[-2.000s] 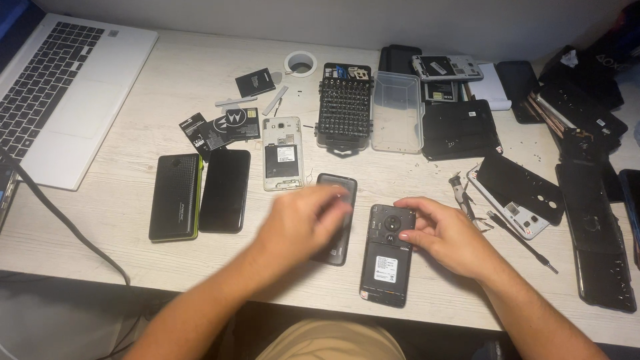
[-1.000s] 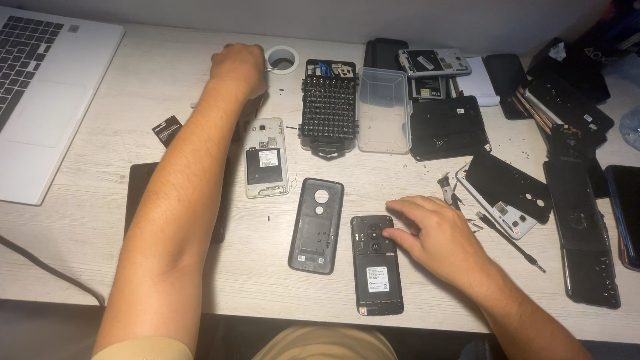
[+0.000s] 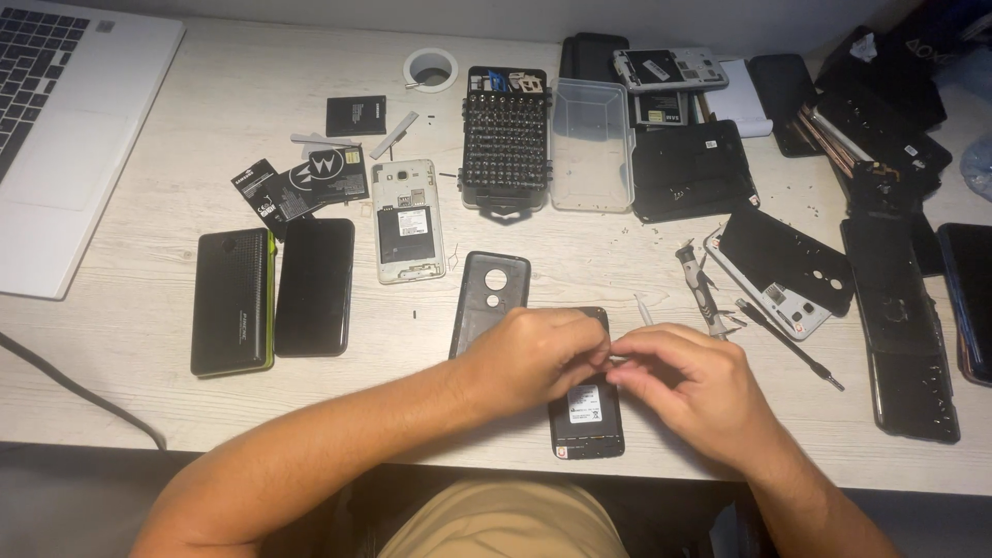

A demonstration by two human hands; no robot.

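Observation:
My left hand (image 3: 554,353) and my right hand (image 3: 686,380) meet fingertip to fingertip over the upper part of an opened black smartphone (image 3: 585,426). Between their pinched fingers is a small, thin, light item (image 3: 618,359), mostly hidden, too small to name. The phone lies back side up, with a white label in its battery area; both hands cover much of its upper half. Just left of it, a dark phone back cover (image 3: 494,298) with round camera holes lies partly under my left hand. A grey-handled tool (image 3: 701,291) rests beyond my right hand.
A bit case (image 3: 504,143) and its clear lid (image 3: 591,147) stand behind, near a round white-rimmed holder (image 3: 430,58). Phone batteries (image 3: 339,174), a white opened phone (image 3: 409,256) and a power bank (image 3: 231,302) lie left. Phone parts (image 3: 694,174), loose screws and a black shaft (image 3: 790,345) lie right.
My left hand has come back from the round holder at the back to the black phone. My right hand has moved from the phone's upper edge to meet it.

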